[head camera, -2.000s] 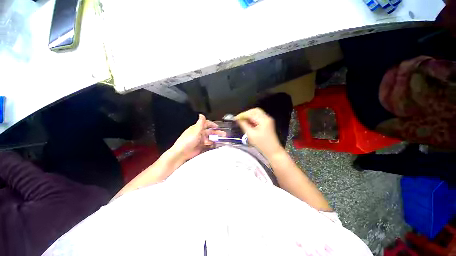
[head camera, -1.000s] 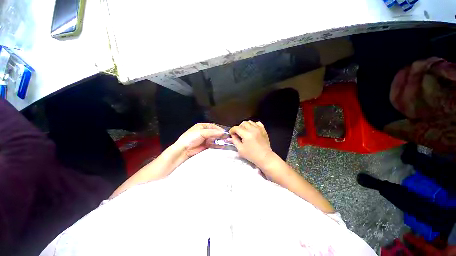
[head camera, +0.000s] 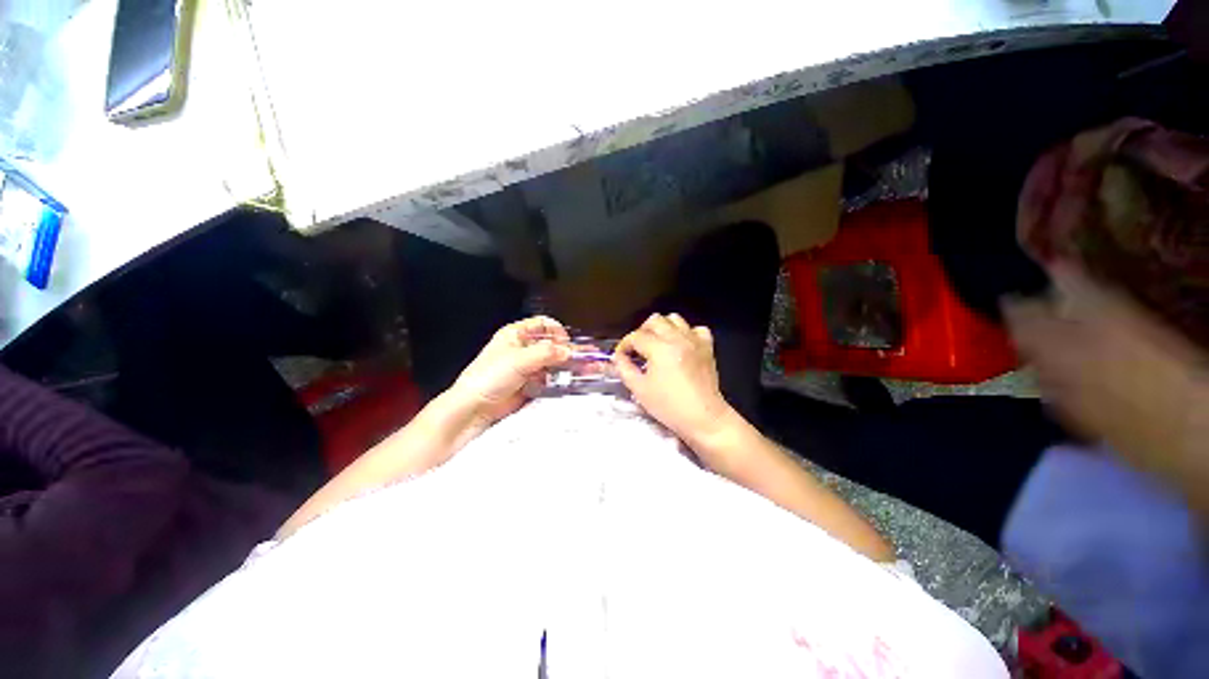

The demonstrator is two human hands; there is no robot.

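Observation:
My left hand (head camera: 511,370) and my right hand (head camera: 668,373) are close together over my lap. Between them they hold a small clear tray (head camera: 583,379) with a white cable piece in it. The fingertips of both hands are on a thin part at the tray's far edge. The fingers cover much of the tray, and its details are too small to tell.
The white bench (head camera: 570,80) curves across the top. A smartphone (head camera: 146,56) and a blue-and-white box (head camera: 33,228) lie on its left part. A red stool (head camera: 882,299) stands at right. Neighbouring people are at both sides; one's blurred arm (head camera: 1127,378) reaches in at right.
From two seconds ago, my right hand has come down beside my left at the tray. A neighbour's arm has moved in at right over the blue crate's area. The view has shifted slightly.

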